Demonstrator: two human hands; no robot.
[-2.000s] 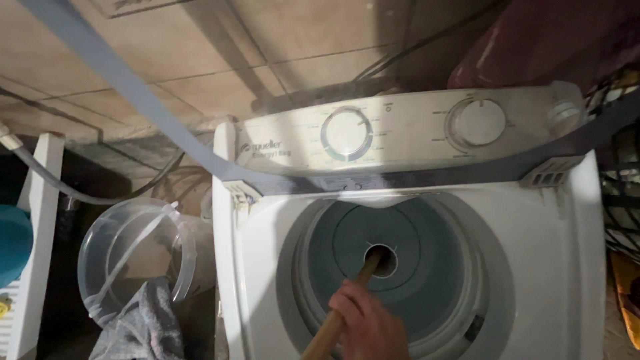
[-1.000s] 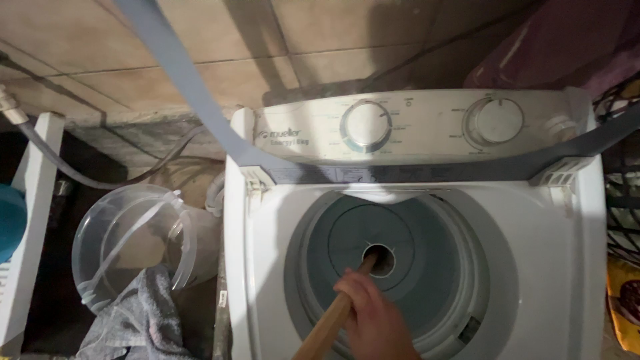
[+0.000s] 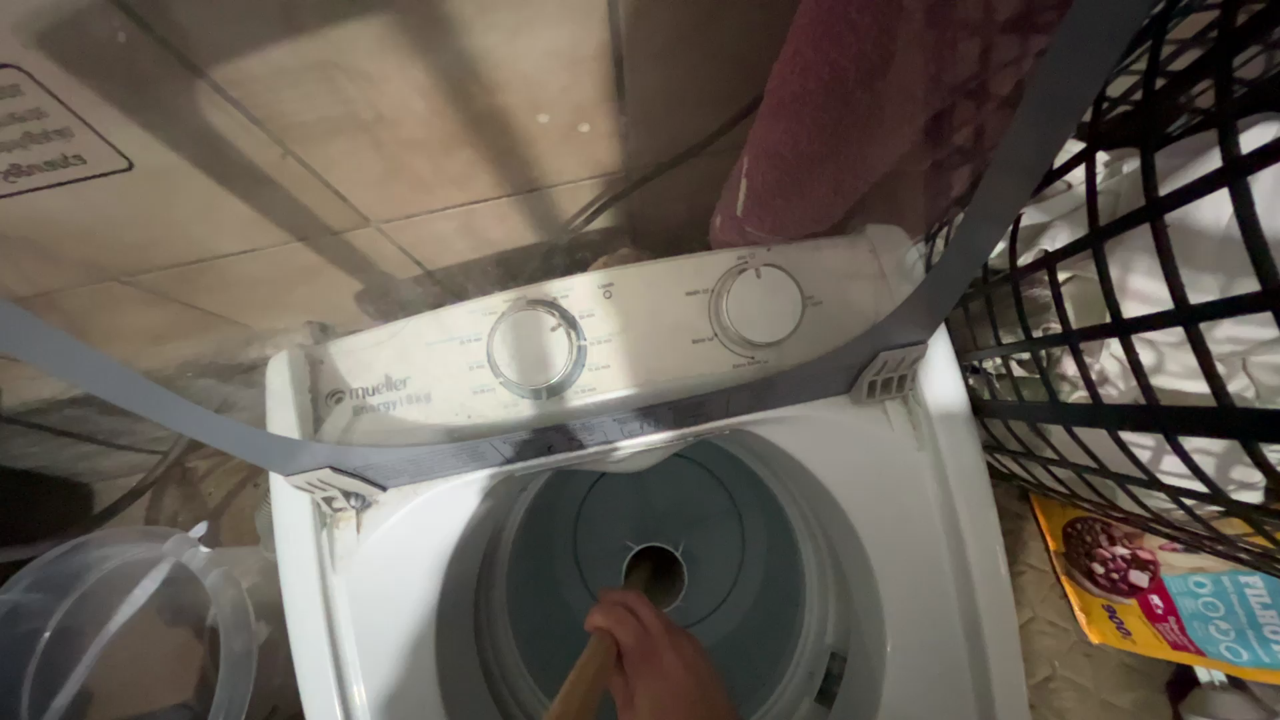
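A white Mueller top-loading washing machine (image 3: 380, 600) stands with its grey-framed lid (image 3: 960, 250) raised. My right hand (image 3: 665, 655) is closed around a wooden stick (image 3: 585, 680) over the grey-blue tub (image 3: 790, 540). The stick's far end goes into the dark round hole (image 3: 655, 572) at the tub's centre, where its tip is hidden. Behind the tub, the control panel carries a left knob (image 3: 535, 345) and a right knob (image 3: 762, 303). My left hand is out of view.
A clear plastic bucket (image 3: 235, 640) stands left of the machine. On the right are a black plastic basket (image 3: 1130, 410) holding white cloth and a yellow and blue food packet (image 3: 1180, 600). A dark red cloth (image 3: 820, 130) hangs behind, near the tiled wall (image 3: 480, 100).
The view has swung to the right, bringing more of the basket into sight. My right hand remains closed on the stick, which stays in the central hole.
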